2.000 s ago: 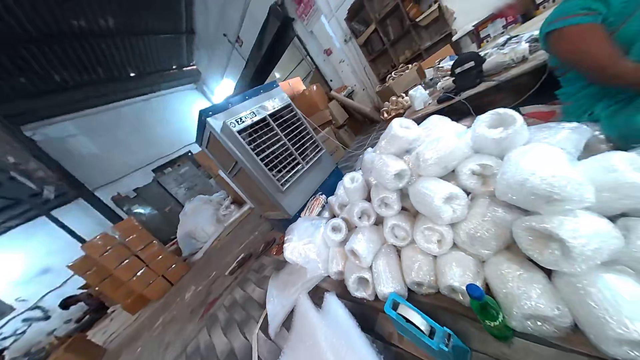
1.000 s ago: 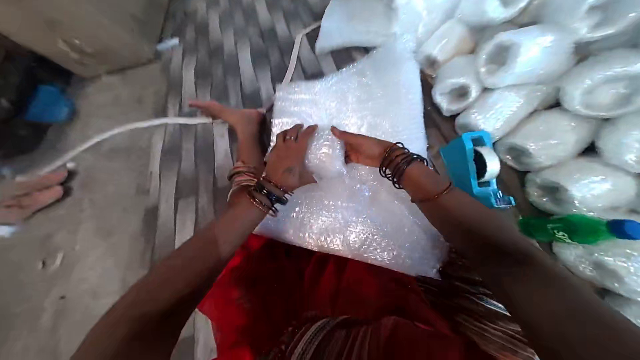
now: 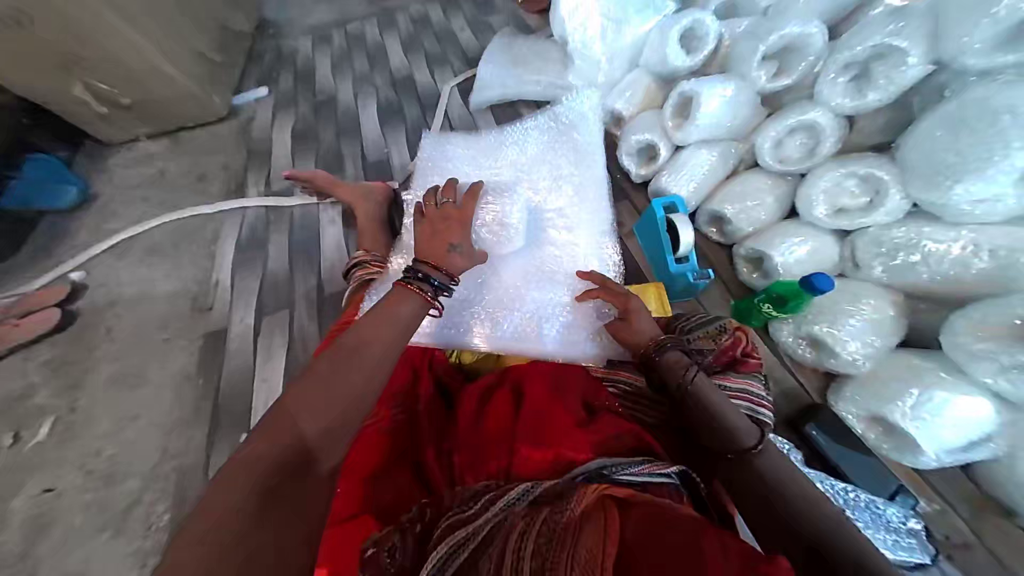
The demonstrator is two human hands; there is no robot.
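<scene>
A sheet of bubble wrap [image 3: 544, 296] lies spread over my lap. On its upper middle rests a bundle wrapped in bubble wrap [image 3: 502, 218]; what is inside cannot be made out. My left hand [image 3: 450, 228] lies with fingers spread on the left side of that bundle, pressing or touching it. At the sheet's lower right edge is my right hand [image 3: 620, 312], fingers apart and slightly bent, with a small clear piece by the fingertips. Just right of the sheet stands a blue tape dispenser [image 3: 668, 248] with a roll of whitish tape [image 3: 681, 234].
Many bubble-wrapped rolls [image 3: 800, 140] are piled at the right. Near them lie a green plastic bottle [image 3: 780, 300] with a blue cap and a dark phone-like object [image 3: 848, 448]. A white strap [image 3: 184, 212] crosses the floor at left. Sandals [image 3: 32, 308] lie at the far left.
A second ago both hands were together on the bundle; now my right hand has moved off to the sheet's lower right, while my left hand stays at the bundle. The view swung down since two seconds ago.
</scene>
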